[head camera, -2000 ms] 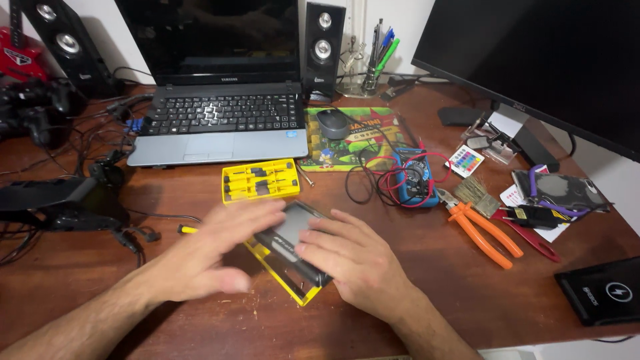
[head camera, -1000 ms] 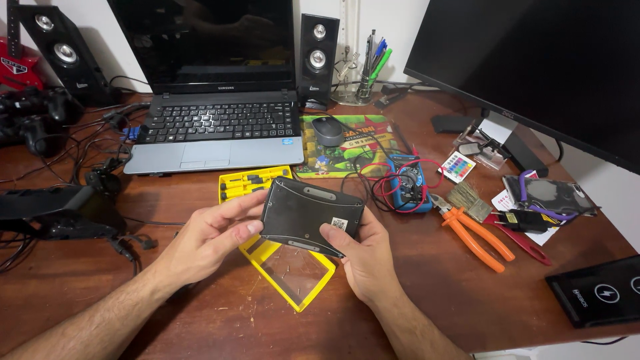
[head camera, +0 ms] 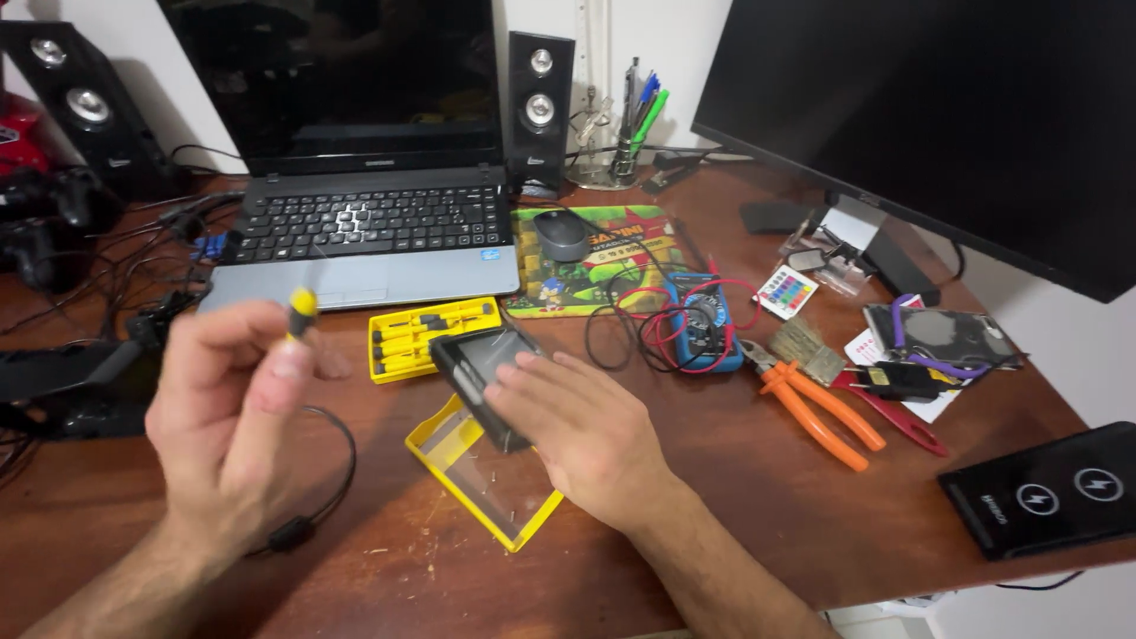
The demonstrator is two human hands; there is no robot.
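Observation:
Between the thumb and fingers of my left hand (head camera: pixel 231 408) is a small yellow and black screwdriver (head camera: pixel 302 312), raised, its thin shaft blurred. My right hand (head camera: pixel 590 430) lies over a black rectangular device (head camera: pixel 479 377), its fingers across the upper face; whether it grips the far edge is hidden. The device rests tilted, partly above a yellow-framed clear lid (head camera: pixel 510 532) with small screws or bits in it. Just behind stands a yellow case (head camera: pixel 375 351) of precision screwdrivers.
An open laptop (head camera: pixel 373 257) stands behind. To the right are a blue multimeter (head camera: pixel 710 328) with tangled leads, orange-handled pliers (head camera: pixel 821 413), a brush (head camera: pixel 808 351) and a black wireless charger or power bank (head camera: pixel 1047 493). A black cable (head camera: pixel 351 444) lies near my left hand.
A second ago both hands held the device; now my left hand is off it and holds the screwdriver. The device has turned and sits lower over the lid, under my right hand.

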